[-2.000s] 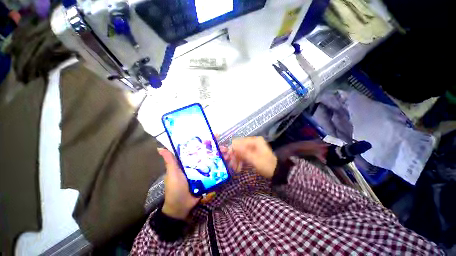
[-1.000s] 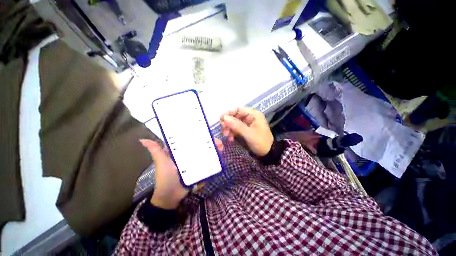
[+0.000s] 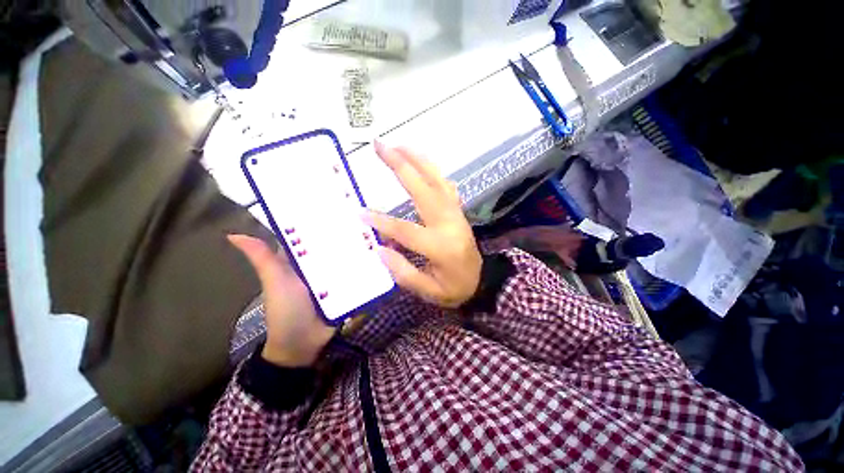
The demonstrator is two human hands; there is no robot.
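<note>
A smartphone with a bright, mostly white screen lies tilted in my left hand, above my lap at the table's front edge. My left palm is under the phone's lower left side, with the thumb sticking out to the left. My right hand is at the phone's right edge with its fingers spread, fingertips over or against the screen's right side. It holds nothing. Whether a fingertip touches the glass cannot be told.
Olive-brown cloth lies at left. The sewing machine's needle area with a blue knob is at upper left. A label bundle and a loose label lie behind the phone. Blue-handled snips lie at right, above crumpled paper.
The view has shifted, so the machine sits higher. The phone screen went from a picture to a mostly white page. My right hand has opened its fingers and moved onto the phone's right side.
</note>
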